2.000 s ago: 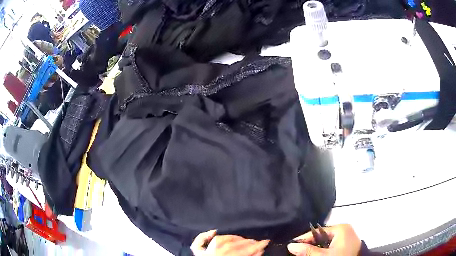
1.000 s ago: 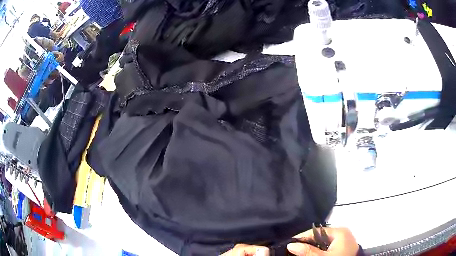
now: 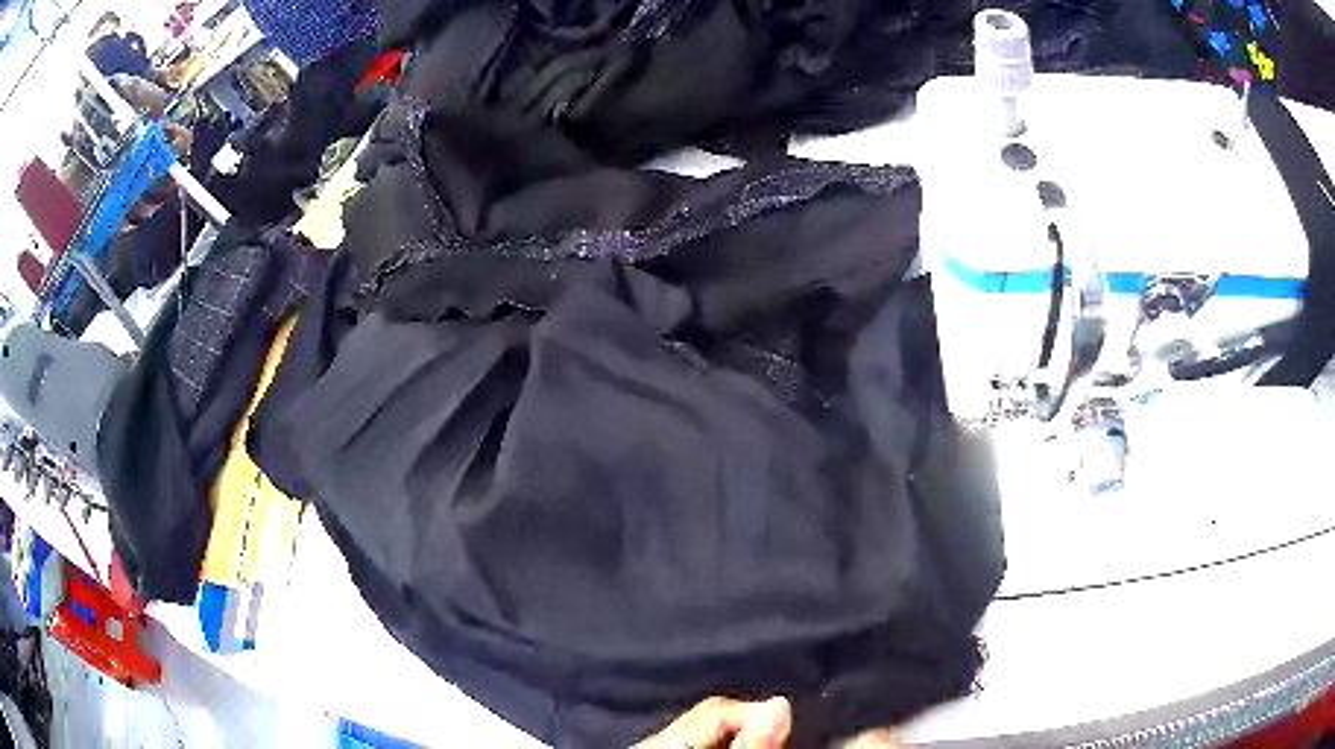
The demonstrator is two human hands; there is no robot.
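Note:
A black garment piece (image 3: 630, 498) lies spread left of the needle area, with folds and a fuzzy overlocked seam allowance (image 3: 586, 246) across its upper part. My left hand (image 3: 729, 723) is at the bottom edge of the picture, at the garment's near edge, mostly cut off; its fingers are bent against the cloth. Only a small blurred bit of my right hand (image 3: 874, 739) shows at the bottom edge. The thread snips are not visible. The white sewing machine (image 3: 1127, 190) stands at right, its presser foot area (image 3: 1025, 410) beside the cloth.
A heap of black garments (image 3: 703, 73) lies behind the machine. Dark checked cloth (image 3: 220, 315) hangs at left beside a yellow strip (image 3: 242, 512). A red object (image 3: 103, 629) is at lower left. A person (image 3: 117, 56) is in the far background at upper left.
Both hands have sunk lower in the picture, the right almost out of view, and the snips seen in it are gone from sight. The view has shifted slightly, moving the machine right.

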